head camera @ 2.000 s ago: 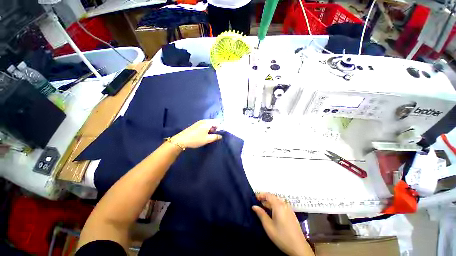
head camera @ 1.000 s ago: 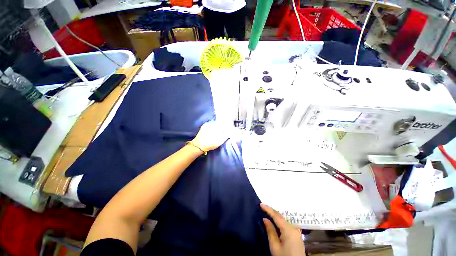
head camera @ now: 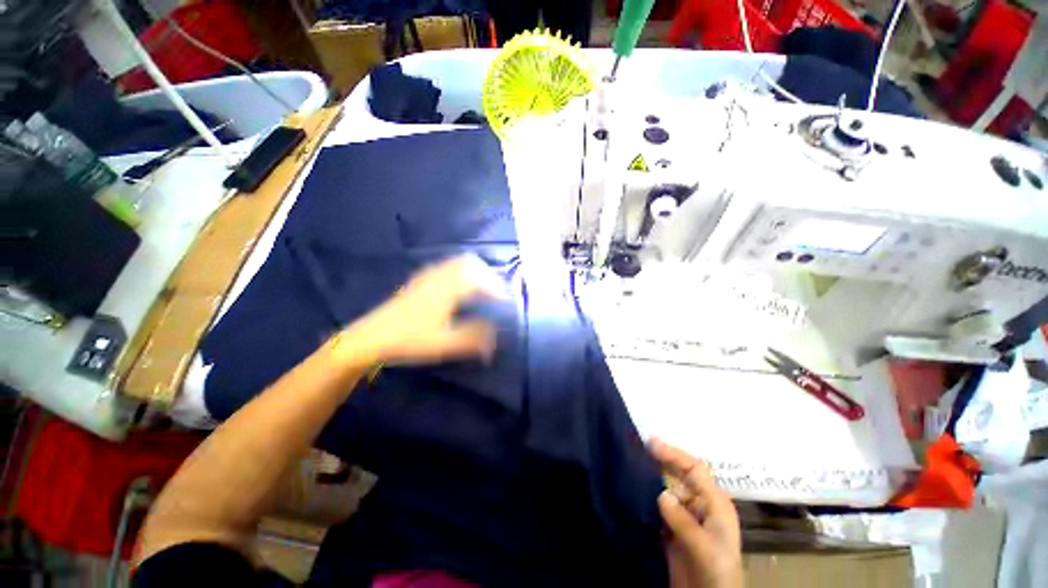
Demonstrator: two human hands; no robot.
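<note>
A large navy cloth panel [head camera: 379,195] lies over the table left of the needle and hangs down over my lap. Its right edge runs up to the presser foot and needle [head camera: 580,255] under the white Brother machine head [head camera: 793,218]. My left hand [head camera: 431,316] is blurred, just above or on the cloth left of the needle, with thumb and fingers apart. My right hand [head camera: 699,511] pinches the cloth's right edge between thumb and fingers at the table's front edge.
Red-handled thread snips [head camera: 818,386] lie right of the needle. A yellow-green mini fan [head camera: 538,86] stands behind the needle. A brown cardboard strip [head camera: 218,281] with a black phone-like object [head camera: 267,159] lies at left. An orange scrap [head camera: 942,473] is at the right end.
My left hand has come off its flat hold near the needle and moved slightly left. The cloth's edge now lies at the presser foot. My right hand has shifted right with the edge.
</note>
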